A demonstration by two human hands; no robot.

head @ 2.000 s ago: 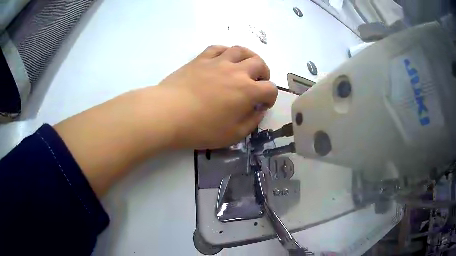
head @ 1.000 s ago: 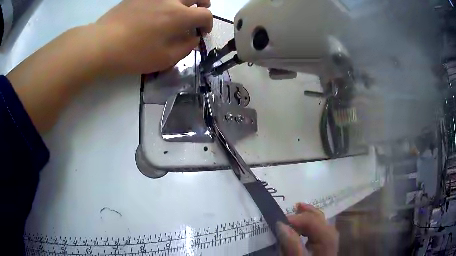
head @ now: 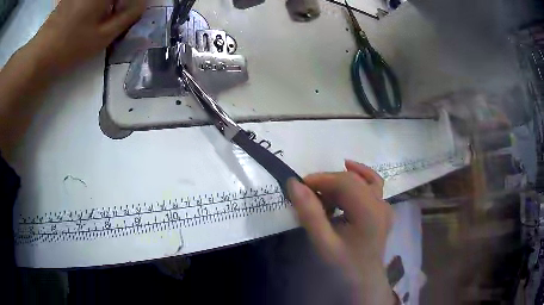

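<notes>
A dark binding tape (head: 265,158) runs from the outer end of the shiny metal binder attachment (head: 206,102) toward the table's front edge. My right hand (head: 346,217) pinches the tape between thumb and fingers above the ruler scale. My left hand (head: 83,30) is at the upper left, behind and left of the presser foot (head: 181,15), cut off by the top edge. Its fingertips are partly out of view, so I cannot tell what it holds. A wavy wire guide (head: 262,143) sits beside the tape at the binder's end.
Dark green-handled scissors (head: 374,80) lie on the machine bed (head: 298,95), right of the binder. A silver bracket (head: 218,59) sits beside the needle area. A printed ruler scale (head: 137,219) runs along the table's front. Loose threads (head: 180,239) lie on the white table.
The view has shifted down and right, bringing the scissors and front edge into view. My right hand has come in and holds the tape. My left hand now sits farther left of the presser foot.
</notes>
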